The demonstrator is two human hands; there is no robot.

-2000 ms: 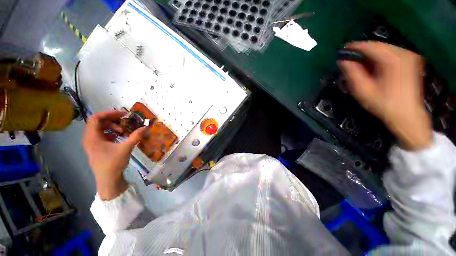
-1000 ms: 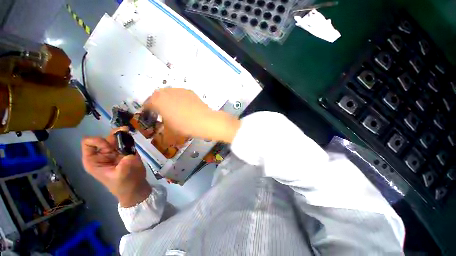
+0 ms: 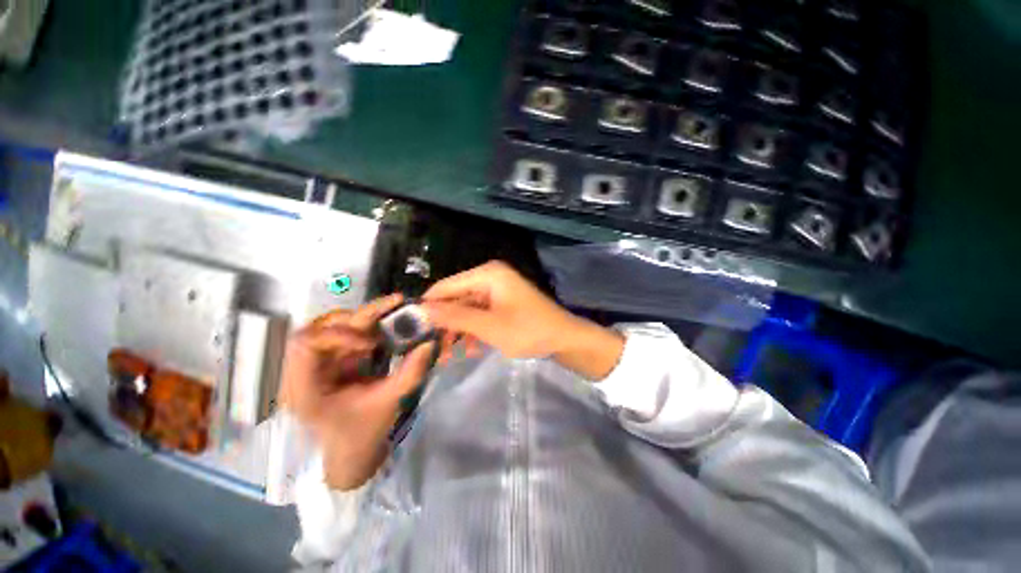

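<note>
A small housing with a pale face and a dark round centre is held between my two hands in front of my chest, near the machine's edge. My left hand is blurred and grips it from the left and below. My right hand holds its right side with the fingertips. The orange-brown fixture stands on the machine bed at the left, away from both hands. A small bright piece shows on it; I cannot tell what it is.
A black blister tray with housings lies on the green bench. Clear part trays and a white wipe lie at upper left. A clear film with rings hangs over the bench edge. A blue stool and another grey sleeve are at right.
The view has swung right. Both hands have left the fixture area and come together around the housing in front of my chest.
</note>
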